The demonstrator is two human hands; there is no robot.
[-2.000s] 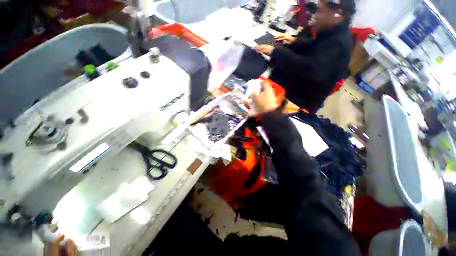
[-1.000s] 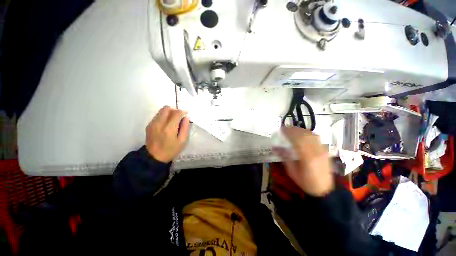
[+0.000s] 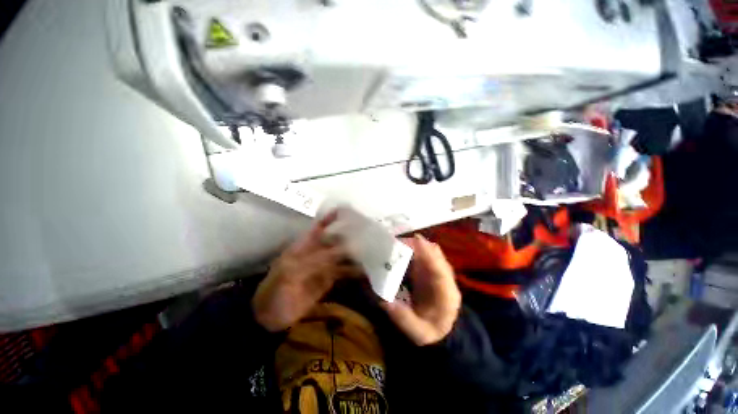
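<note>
My left hand (image 3: 301, 279) and my right hand (image 3: 427, 293) are over my lap, just off the table's front edge. Between them they hold white care labels (image 3: 366, 242), a slightly bent piece with a small dark mark near its right end. My left fingers are on its upper left part and are blurred. My right thumb and fingers are at its lower right end. Another white label strip (image 3: 275, 194) lies on the table below the needle area (image 3: 277, 133), running toward the held piece. I cannot tell how many labels are in the hands.
The sewing machine (image 3: 348, 57) spans the top. Black scissors (image 3: 430, 154) lie under its arm. A parts tray (image 3: 589, 162) with dark contents is at the right. Beyond the table edge are orange fabric (image 3: 477, 249), a white sheet (image 3: 595, 279) on dark cloth, and a grey tub (image 3: 676, 380).
Both hands have come off the table over the lap, closer together, with the white piece now between them. The camera view has shifted, and the white pieces near the needle lie differently.
</note>
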